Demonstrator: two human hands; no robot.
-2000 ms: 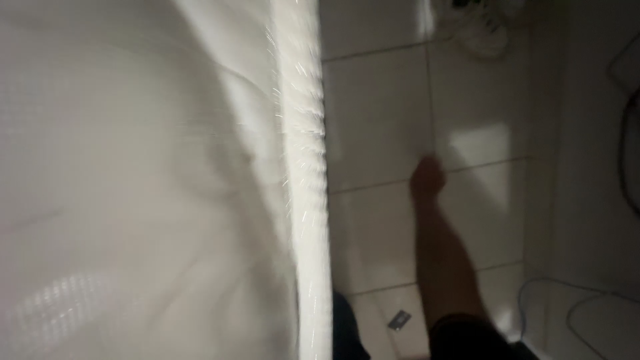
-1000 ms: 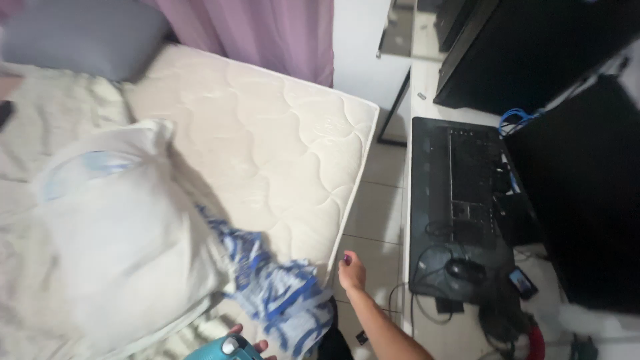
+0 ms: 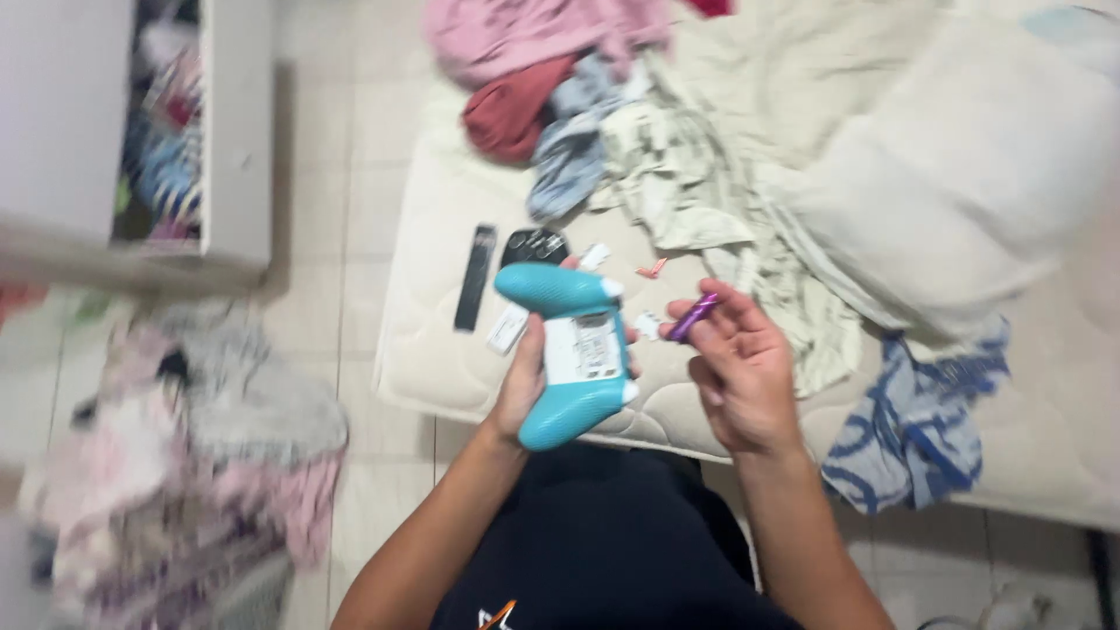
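My left hand [image 3: 523, 372] grips a teal game controller [image 3: 573, 420], its underside facing up with the battery compartment open and a white label inside. My right hand [image 3: 744, 372] pinches a purple cylindrical battery [image 3: 696, 317] between thumb and fingers, just right of the controller. Beyond the controller, on the mattress, lie a black remote control [image 3: 475, 278], a black object with light markings [image 3: 535, 247], a white cover-like piece [image 3: 507, 329], small white pieces [image 3: 647, 325] and small orange pieces [image 3: 651, 269].
Crumpled clothes [image 3: 507, 114] and a white pillow [image 3: 954, 166] lie on the mattress [image 3: 420, 376]. A blue-patterned cloth [image 3: 919, 429] hangs at its near edge. At left are an open drawer [image 3: 236, 157] holding clothes and a clothes pile [image 3: 192, 455] on the tiled floor.
The view has swung from the desk side to the mattress and drawer. My right hand, apart from the controller a second ago, is now beside it. More of the controller shows.
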